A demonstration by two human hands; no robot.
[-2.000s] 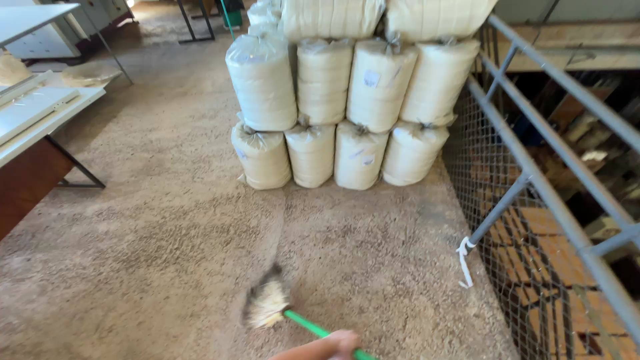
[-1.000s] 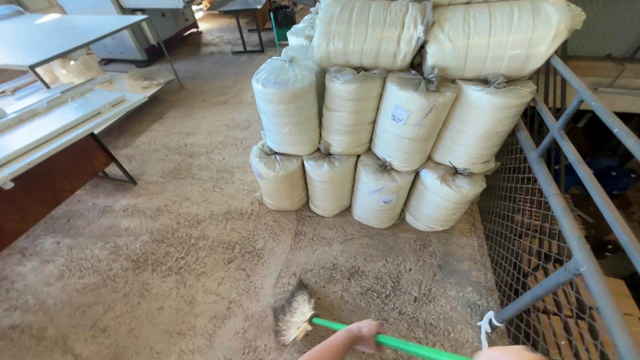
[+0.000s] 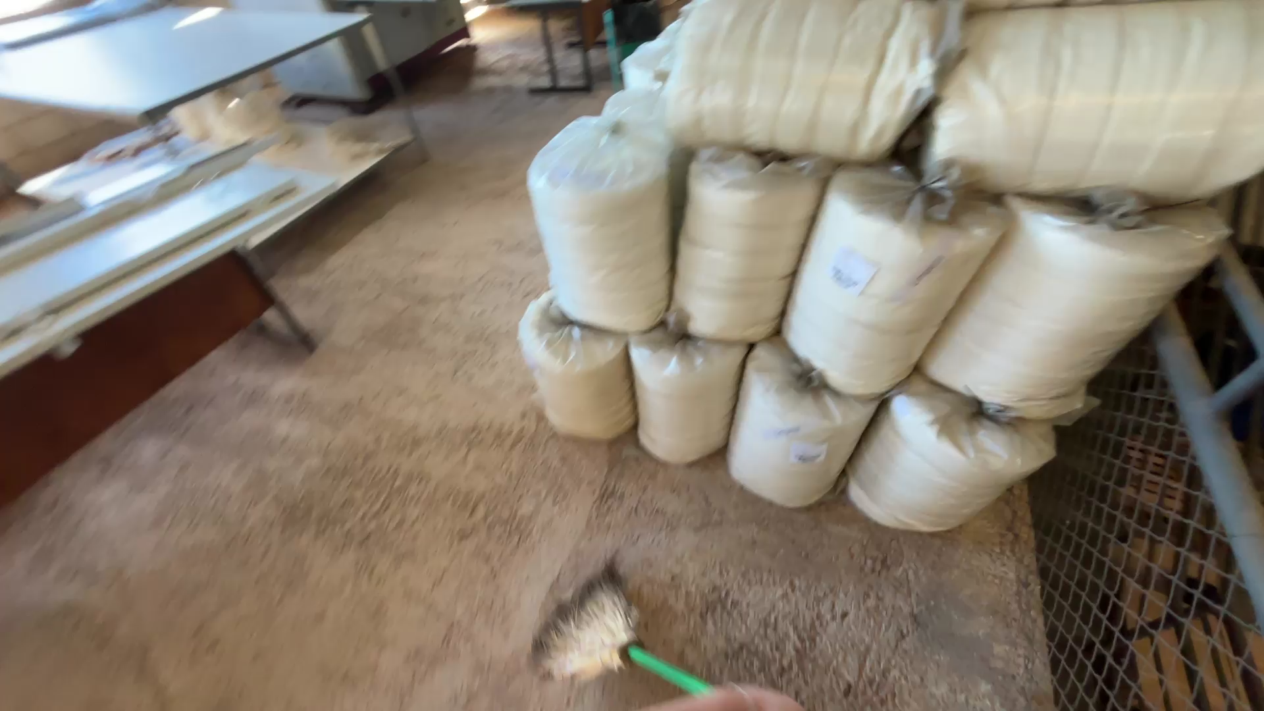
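At the bottom edge of the head view, one of my hands (image 3: 736, 699) is closed around the green handle of a broom (image 3: 591, 632); only the top of the hand shows, and I cannot tell for certain which hand it is. The broom's pale bristle head, dark along its far edge, rests on the rough concrete floor (image 3: 395, 474). My other hand is out of frame. Beyond the broom stand stacked clear plastic bags (image 3: 795, 425) of round cream-coloured goods, tied at the top.
A metal railing (image 3: 1210, 425) with chain-link mesh (image 3: 1096, 553) runs along the right, above a lower level with wooden pallets. White-topped tables (image 3: 188, 49) stand at the left, one with a brown panel (image 3: 128, 395). Larger bags (image 3: 800, 79) lie across the stack.
The view has moved closer to the bag stack. A second hand seen at the lower right one second ago is out of frame now. The broom head remains on the floor.
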